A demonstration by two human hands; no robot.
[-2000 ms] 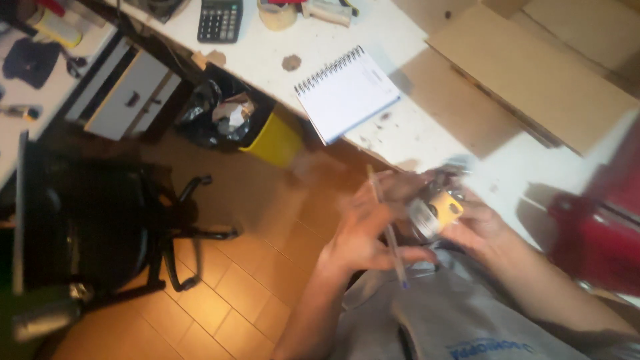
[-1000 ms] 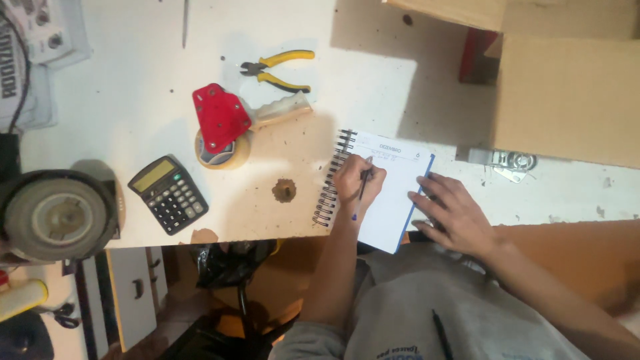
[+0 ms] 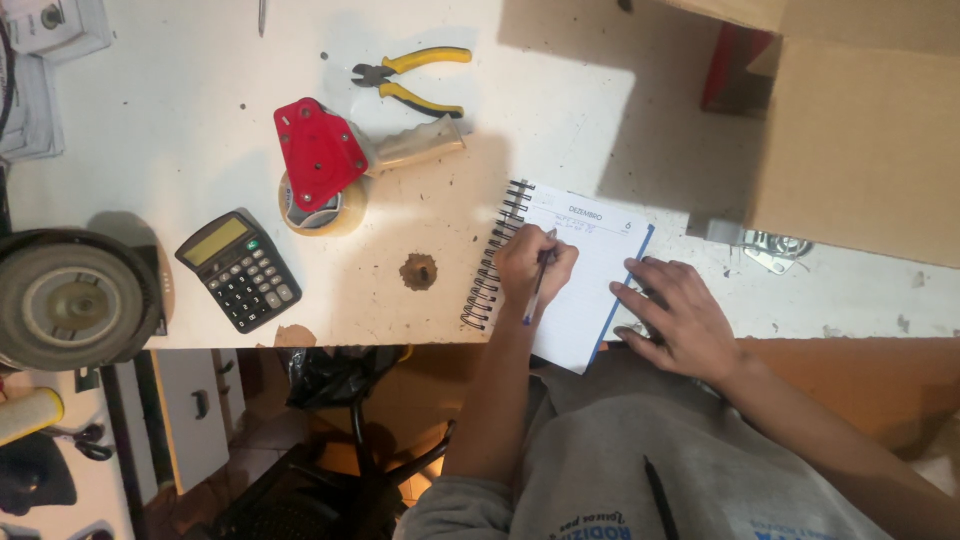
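A spiral notebook [image 3: 585, 300] with a blue back cover lies open near the table's front edge, bearing handwriting near the top of its page. My left hand [image 3: 534, 266] rests on the page and its spiral side, fingers closed around a clear ballpoint pen [image 3: 538, 289]. The pen's tip is near the written lines; its blue end points toward my body. My right hand [image 3: 675, 315] lies palm down at the notebook's right edge, fingers apart, fingertips touching or just over the blue cover edge.
Left of the notebook are a calculator [image 3: 240, 271], a red tape dispenser [image 3: 319, 154] and yellow-handled diagonal cutters [image 3: 424, 60]. A wheel [image 3: 75, 300] stands far left. A cardboard box [image 3: 862, 142] is at right, beside a metal part [image 3: 776, 249]. A black chair [image 3: 300, 487] is below.
Two seconds ago my hands were off the notebook, the left with the pen and the right with a small yellow-marked object. Both are now at the notebook. The view has shifted strongly.
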